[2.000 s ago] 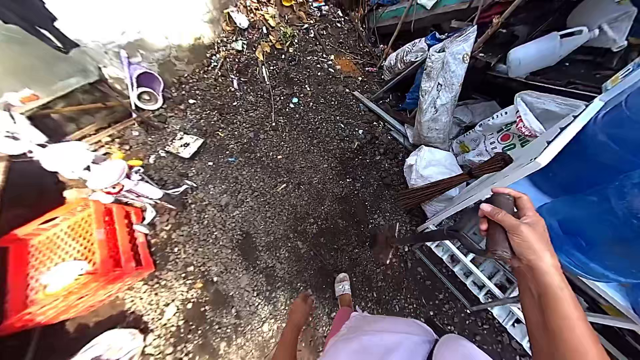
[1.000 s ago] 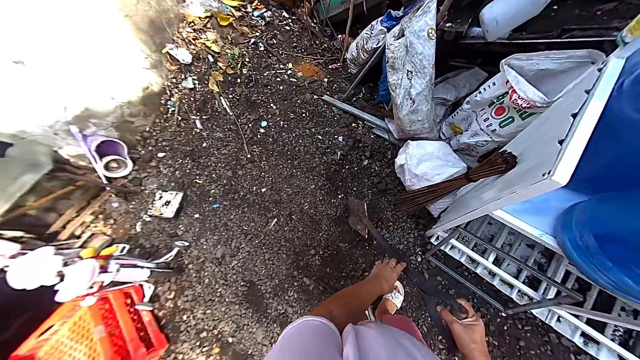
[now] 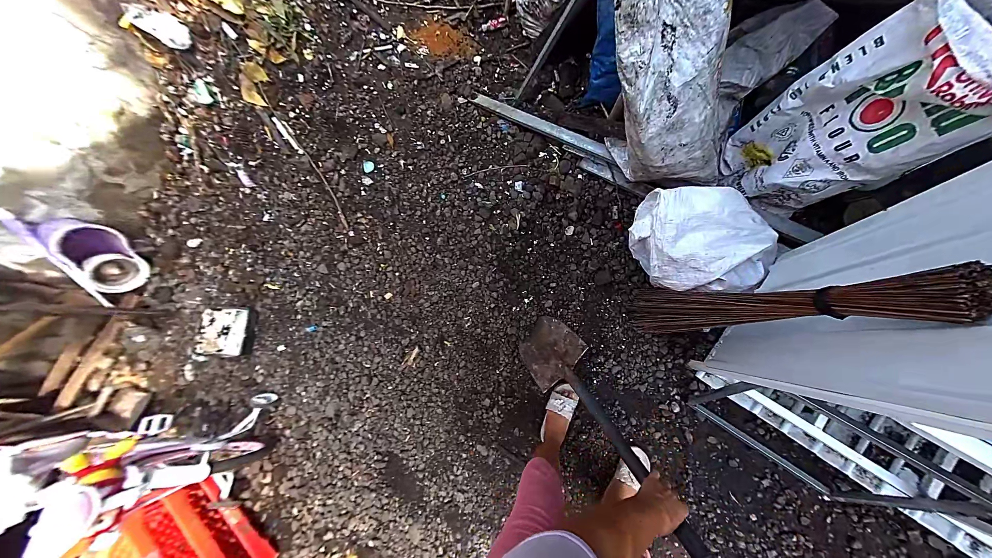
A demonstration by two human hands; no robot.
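Observation:
A small shovel with a rusty metal blade (image 3: 552, 353) rests on dark gravel, its blade beside my left foot in a white sandal (image 3: 561, 403). The dark shaft (image 3: 608, 426) slants down to the bottom edge, passing over my other foot. My left hand (image 3: 657, 508) is closed around the shaft near the bottom of the view. My right hand is out of view, as is the end of the handle.
A stick broom (image 3: 821, 301) lies against a white panel (image 3: 845, 364) at right. Behind are a white bag (image 3: 701, 239) and a flour sack (image 3: 837, 116). A metal strip (image 3: 542, 124) juts out. At left are a red crate (image 3: 194, 527) and a purple plastic item (image 3: 89, 252).
Two seconds ago only my right hand held the shovel, by its handle end; then my left hand took the shaft. The blade now stands near my feet. My right hand has left the view.

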